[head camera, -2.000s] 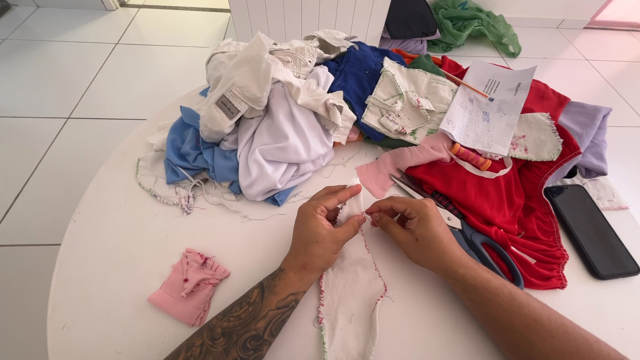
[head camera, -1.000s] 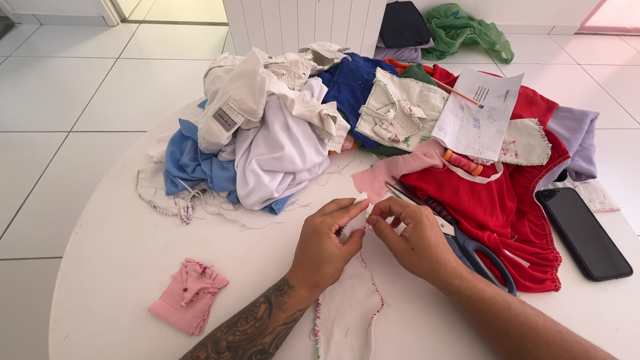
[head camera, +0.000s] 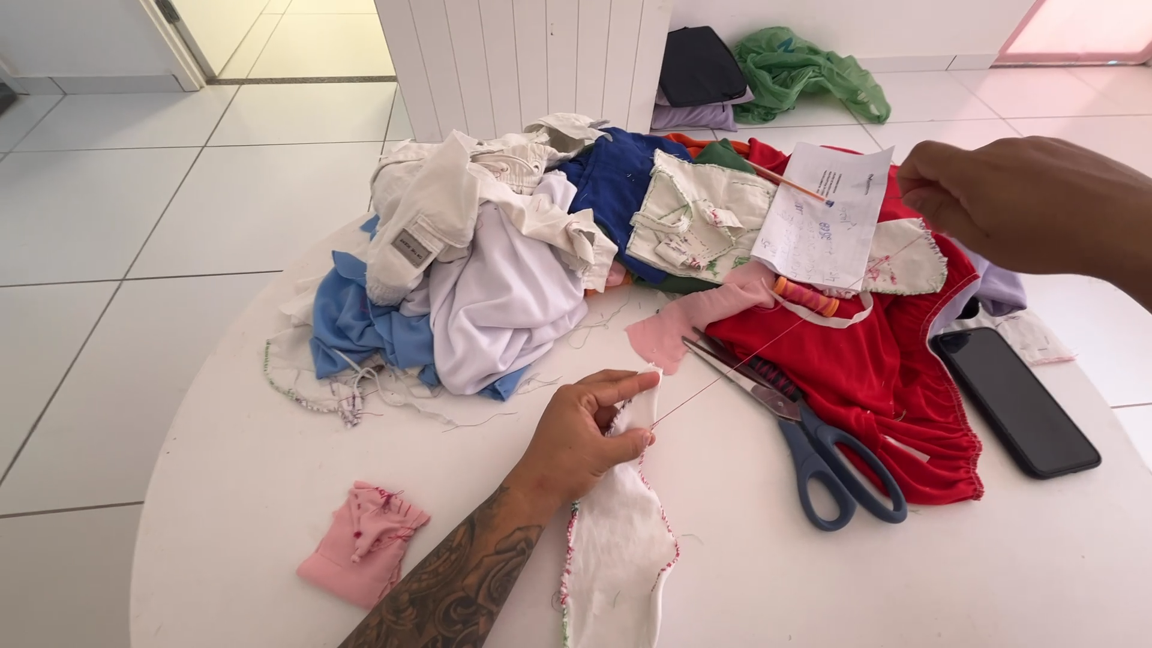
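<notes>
My left hand [head camera: 589, 432] pinches the upper end of a white cloth strip [head camera: 621, 549] whose edges carry red and green stitching. A thin red thread [head camera: 711, 382] runs taut from the cloth beside my left thumb up to the right, towards my right hand [head camera: 1017, 202]. The right hand is raised over the right side, fingers curled together; a needle cannot be made out in it. Blue-handled scissors [head camera: 801, 423] lie right of the strip, blades slightly apart. A thread spool [head camera: 805, 296] in orange and pink rests below a written paper [head camera: 823, 216].
A pile of white garments [head camera: 504, 270] and blue cloth stands at the back left of the round white table [head camera: 225, 450]. Red fabric [head camera: 864, 387] and a black phone [head camera: 1015, 401] lie at the right. A folded pink cloth piece [head camera: 360, 544] is at the left front.
My right hand has moved from beside my left fingers up and to the right, and the thread now stretches out from the cloth. My left hand still holds the white strip.
</notes>
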